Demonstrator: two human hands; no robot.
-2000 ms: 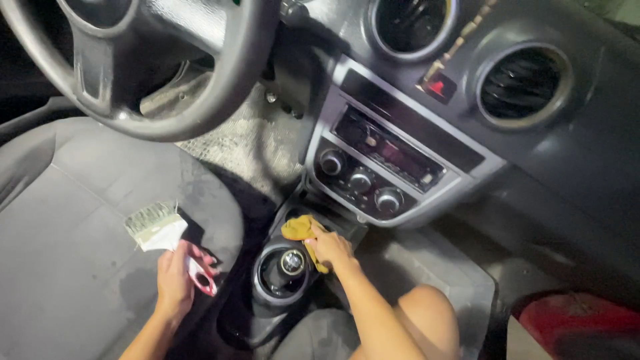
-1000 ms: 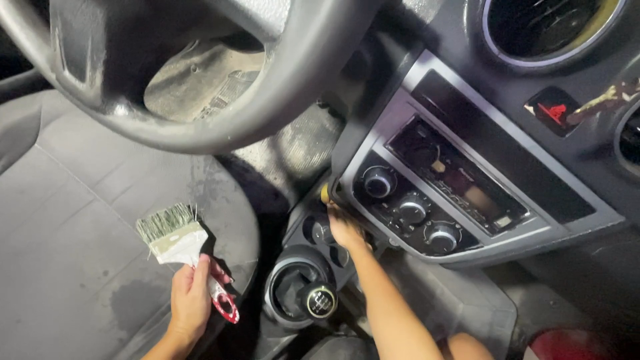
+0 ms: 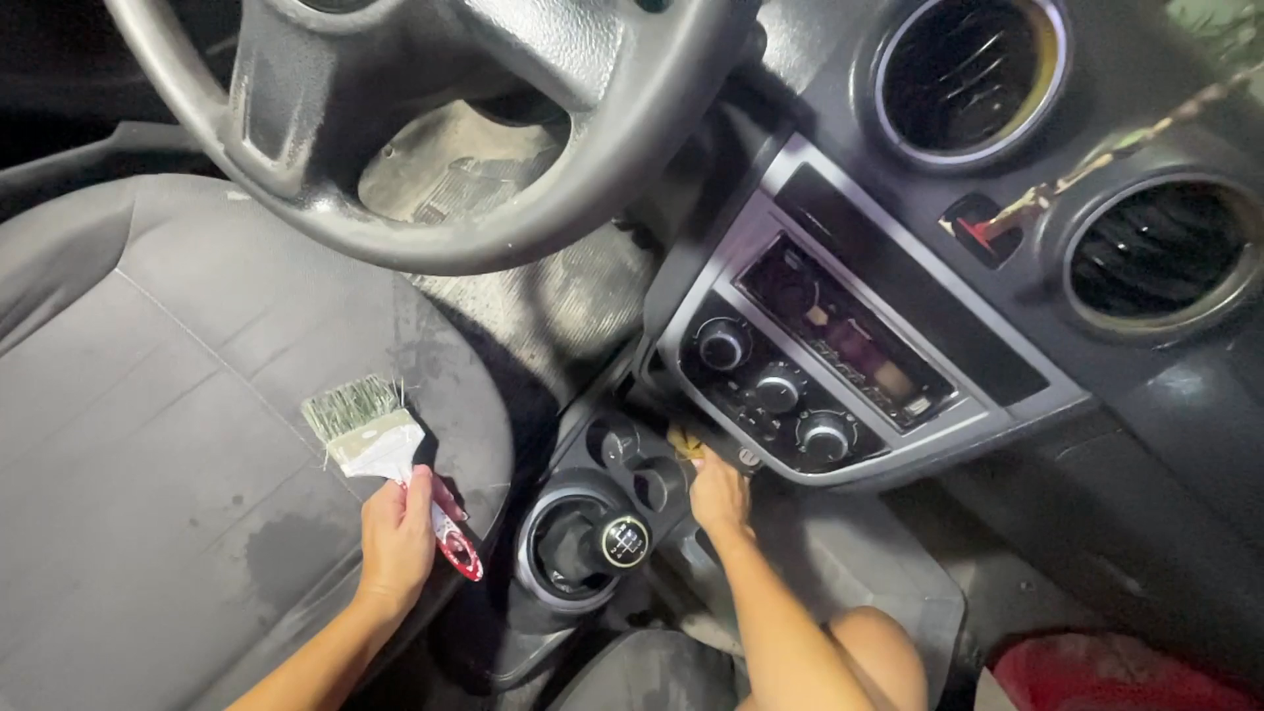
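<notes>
My left hand (image 3: 398, 538) grips the red and white handle of a wide paintbrush (image 3: 380, 444), its bristles pointing up and left above the grey car seat (image 3: 197, 425). My right hand (image 3: 721, 494) holds a yellow cloth (image 3: 683, 441), mostly hidden, at the recess under the centre dashboard panel (image 3: 785, 482). Just left of that hand are the cup holders (image 3: 617, 444) of the centre console. The gear shift knob (image 3: 624, 542) stands below them, between my two hands.
A steering wheel (image 3: 464, 242) spans the upper left. Two round air vents (image 3: 973, 79) and a red hazard button (image 3: 973, 233) with a cord in front are at the upper right. Control knobs (image 3: 724, 344) line the panel. A red object (image 3: 1106, 676) lies at the lower right.
My right hand with the yellow cloth has moved from beside the gear shift to the recess under the dashboard panel. My left hand still holds the brush over the seat.
</notes>
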